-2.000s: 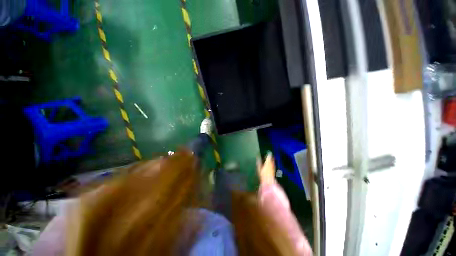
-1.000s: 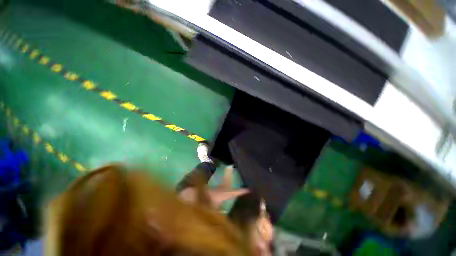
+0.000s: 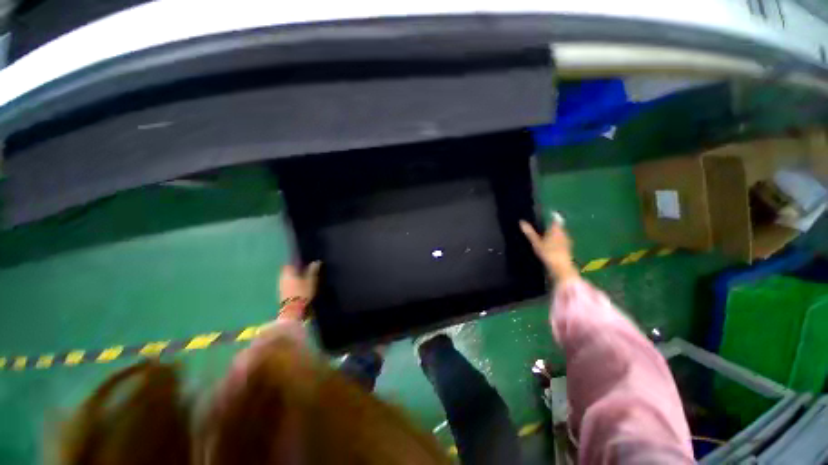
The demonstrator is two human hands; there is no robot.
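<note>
A large shallow black tray [image 3: 413, 245] is in front of me below the bench edge, its inside facing up. My left hand [image 3: 298, 283] holds its left side wall, thumb over the rim. My right hand [image 3: 550, 245] is at its right side wall, thumb over the rim and a pale tip on one finger. A few small bright specks show on the tray's floor. The fingers outside the walls are partly hidden.
The white bench [image 3: 381, 32] curves across the top, with a grey-black ledge [image 3: 272, 123] under it. An open cardboard box [image 3: 676, 204] stands on the floor at right, above a green crate [image 3: 761, 322]. Grey frames lie lower right. Yellow-black tape crosses the green floor. Hair covers the lower left.
The view has turned, so the bench now runs across the top. Both hands have come to opposite sides of the black tray, which now lies level before me.
</note>
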